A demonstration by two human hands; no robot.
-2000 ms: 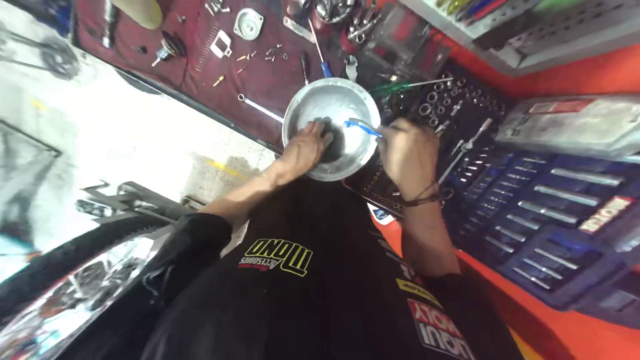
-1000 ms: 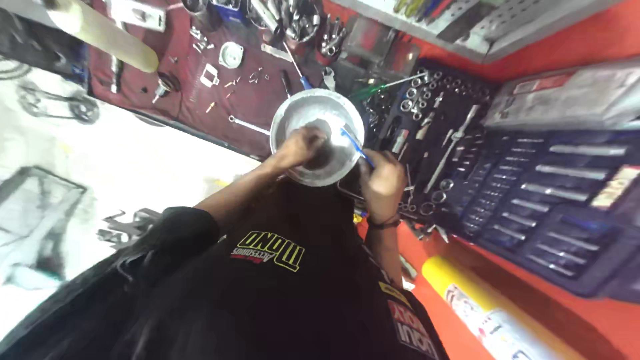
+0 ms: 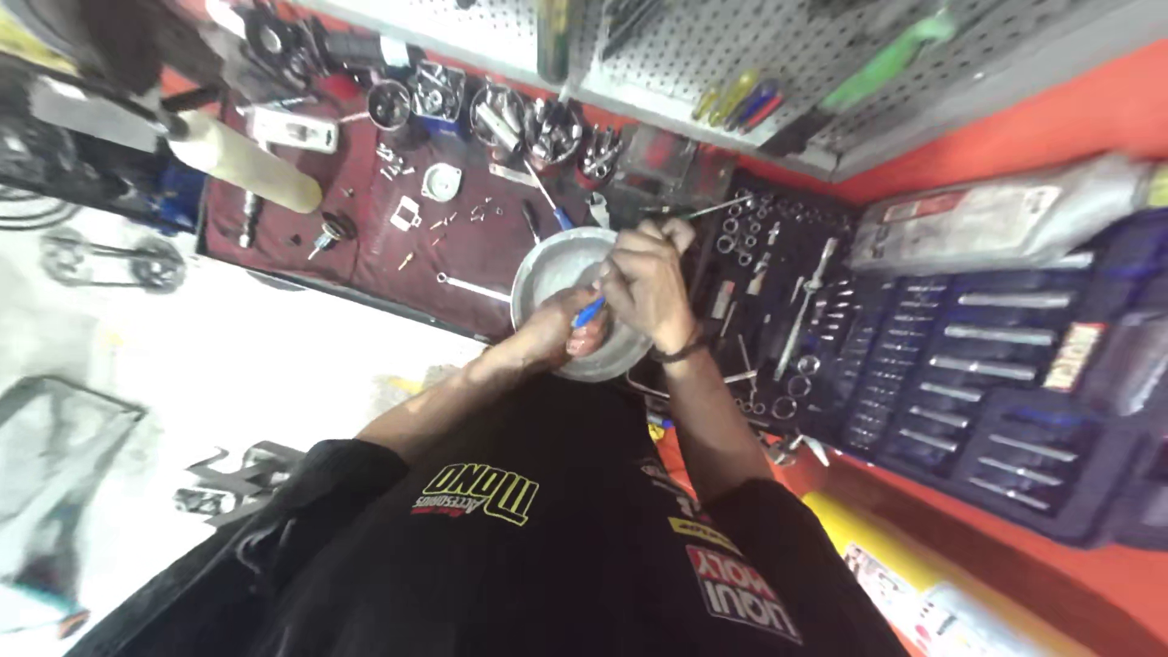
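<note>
A round metal bowl (image 3: 550, 260) rests at the front edge of the bench, with both hands over it. My left hand (image 3: 563, 327) is inside the bowl, its fingers curled around something I cannot make out. A blue-handled tool (image 3: 589, 312), possibly a brush, lies across that hand. My right hand (image 3: 646, 278) is above the bowl's right side, fingers bent and close to the blue handle; what its fingertips hold is unclear. A combination wrench (image 3: 473, 287) touches or nearly touches the bowl's left rim.
Small brass and metal parts, a round cover (image 3: 442, 182) and a yellowish bottle (image 3: 251, 166) are on the maroon mat (image 3: 365, 239). Behind stand cups of hardware (image 3: 554, 130). A socket set (image 3: 958, 392) lies open at right, below a plastic-wrapped package (image 3: 995, 219).
My right hand has moved in over the bowl, close to the left hand. The blue handle was at the bowl's right side and is now over my left hand. The view has shifted.
</note>
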